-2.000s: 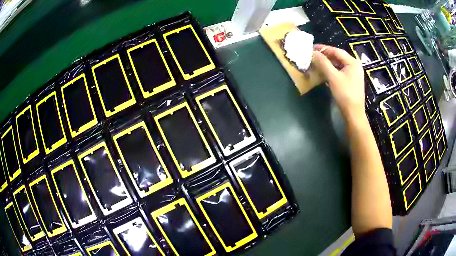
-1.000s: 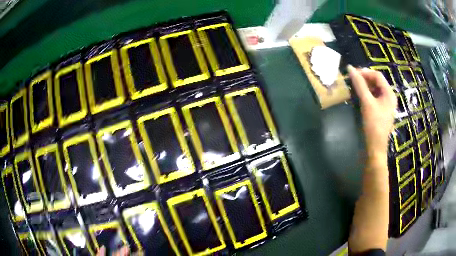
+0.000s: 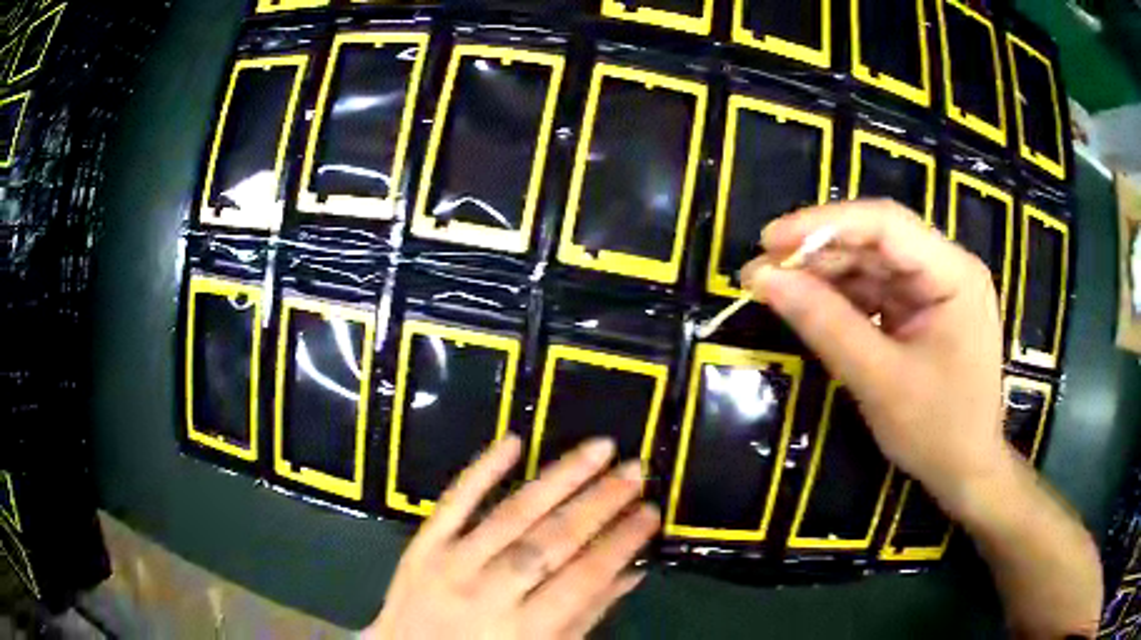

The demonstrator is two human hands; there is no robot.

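Observation:
A black plastic tray (image 3: pixel 613 300) fills the middle of the view, with rows of dark glossy panels (image 3: pixel 632 169) outlined in yellow. My right hand (image 3: pixel 895 338) pinches a thin pale cotton swab (image 3: pixel 726 315) between thumb and fingers. The swab's lower tip points down and left, at the ridge between two rows; whether it touches is unclear. My left hand (image 3: pixel 532 550) is at the tray's front edge, fingers spread over the lower row and holding nothing. Its fingertips lie over a lower-row panel.
More black trays with yellow-outlined parts (image 3: pixel 50 250) stand at the far left. The green bench surface (image 3: pixel 144 325) shows between them and the tray. A tan cardboard edge (image 3: pixel 1129 250) is at the far right. A grey-brown floor strip (image 3: pixel 188 588) shows at lower left.
The view has swung left over the tray. My right hand has moved from beside the cardboard and white wad to over the tray. My left hand has come further into view.

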